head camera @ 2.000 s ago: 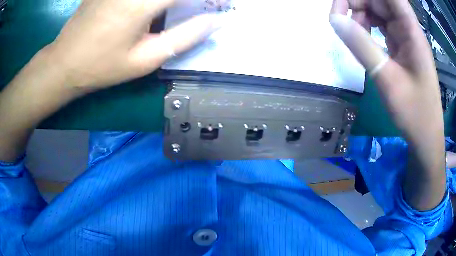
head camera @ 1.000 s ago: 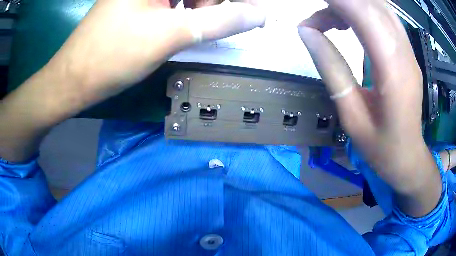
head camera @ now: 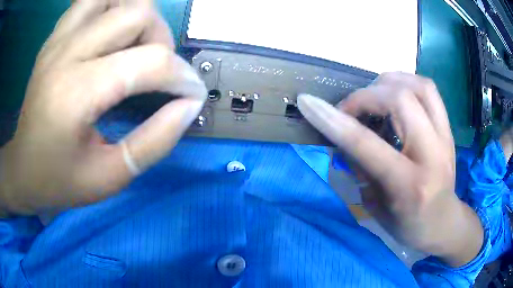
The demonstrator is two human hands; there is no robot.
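Observation:
The metal fixture point(head camera: 264, 121) lies across the near edge of the white sheet point(head camera: 304, 31), engraved lettering along its top. Its leftmost nest point(head camera: 242, 105) is fully visible; the second nest point(head camera: 292, 111) is partly covered by my right fingertip, and the others are hidden under my right hand. My left hand point(head camera: 112, 95) is over the fixture's left end, thumb and index fingertips pinched together; any tiny part between them cannot be made out. My right hand point(head camera: 394, 146) is over the fixture's right half, one finger in a pale finger cot pointing at the second nest; whether it holds anything is unclear.
The sheet lies in a black-edged tray point(head camera: 247, 47) on a green mat point(head camera: 444, 67). Dark metal rails and bars point(head camera: 485, 79) stand at the right. Part of another person's blue sleeve point(head camera: 488, 174) shows at the right edge.
Both hands have come down from the white sheet to the fixture. My left fingertips have closed together. The fixture and sheet appear higher in the picture.

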